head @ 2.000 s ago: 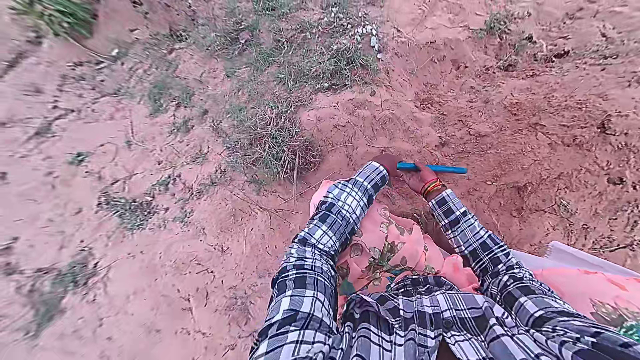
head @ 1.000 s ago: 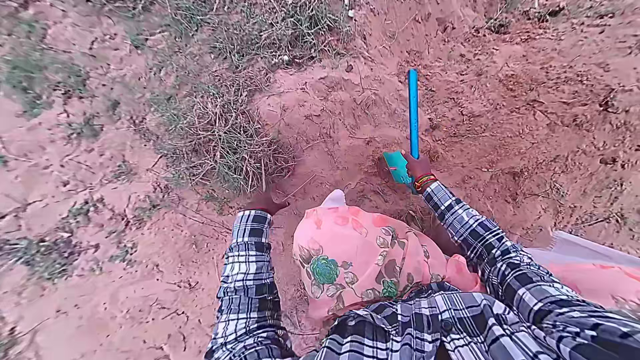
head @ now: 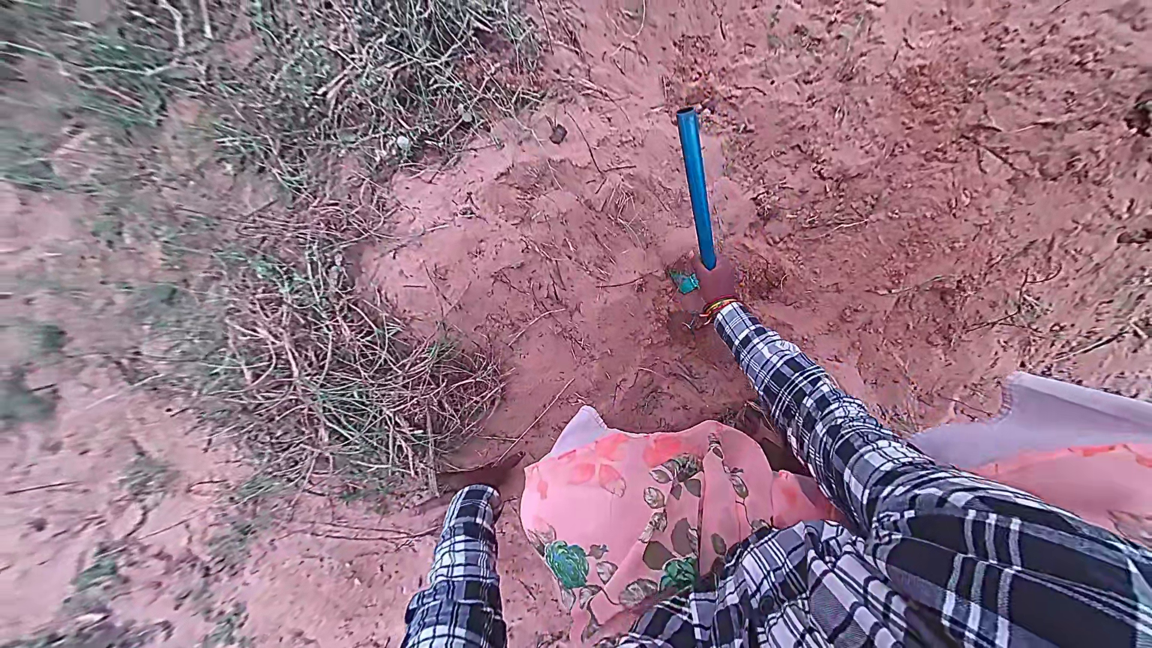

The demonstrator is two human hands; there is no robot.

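My right hand [head: 717, 281] grips a blue tubular handle [head: 696, 189], which points up and away from me. A small green-blue part [head: 685, 282] of the same tool shows beside the fingers, close to the soil; its full shape is hidden. Coloured threads circle the right wrist. My left hand [head: 481, 475] is low at the ground by the edge of a heap of dry grass, dark and blurred, so its fingers are not clear. Between my arms, pink floral cloth [head: 630, 504] covers my lap.
Dry and green grass [head: 342, 387] lies piled at the left, with more weeds [head: 387, 72] at the upper left. Reddish loose soil [head: 900, 180] with twigs and roots spreads to the right. A pale cloth edge [head: 1053, 414] lies at the right.
Two seconds ago my hands were together with the blue handle lying sideways. They have since parted, the left to the ground by the grass, and the handle has swung to point away from me.
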